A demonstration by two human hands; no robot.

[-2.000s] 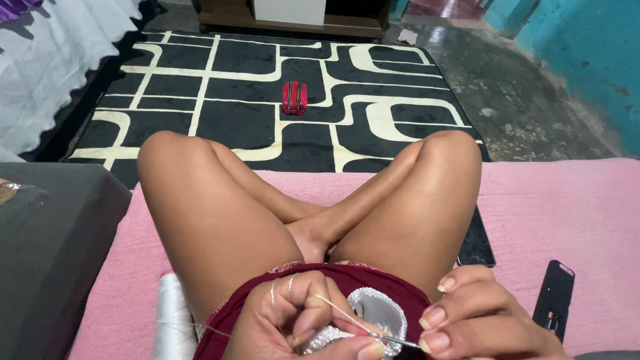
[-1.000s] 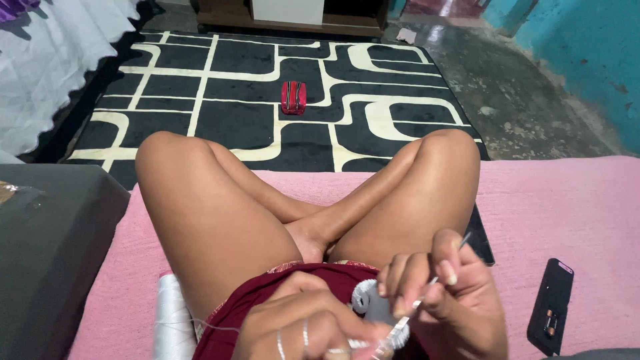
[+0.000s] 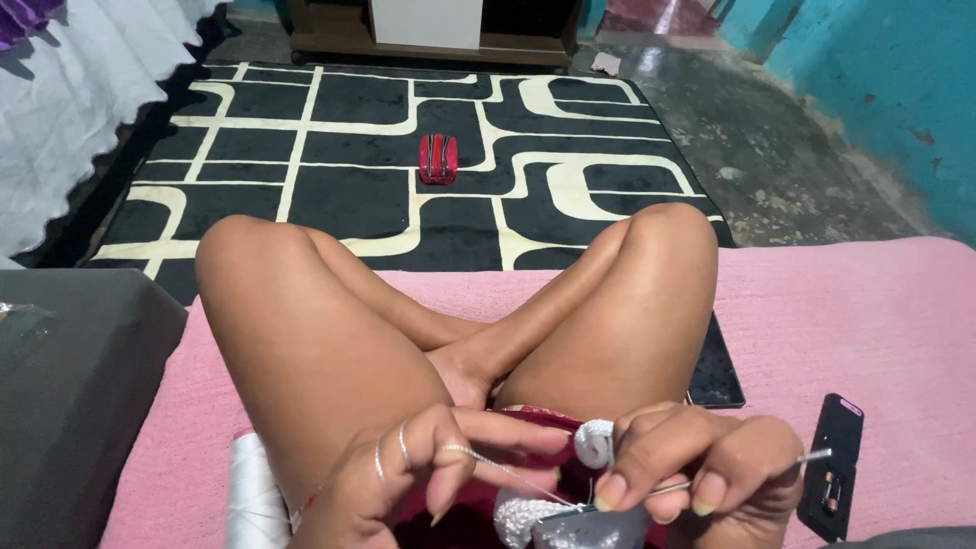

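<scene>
My right hand (image 3: 705,465) grips a thin metal crochet hook (image 3: 662,488), its tip in the edge of a white crocheted piece (image 3: 530,518) low in the view. White yarn (image 3: 507,469) runs from that tip to my left hand (image 3: 427,465), where it is wrapped around the fingers. The left fingers are spread beside the work; whether they also pinch the piece cannot be told. Another curled part of the white work (image 3: 595,442) shows between the hands. By the left thigh stands a spool of white yarn (image 3: 255,496), partly hidden by the left wrist.
Crossed bare legs rest on a pink cloth (image 3: 839,320). To the right lie a dark tablet-like device (image 3: 715,366) and a black case (image 3: 831,473). A grey cushioned block (image 3: 76,396) is at left. A red zippered pouch (image 3: 438,160) sits on the patterned rug (image 3: 358,198).
The hands were close together one second before; now the left fingers are spread away from the right hand, with the yarn stretched between them. The hook has stayed in the right hand.
</scene>
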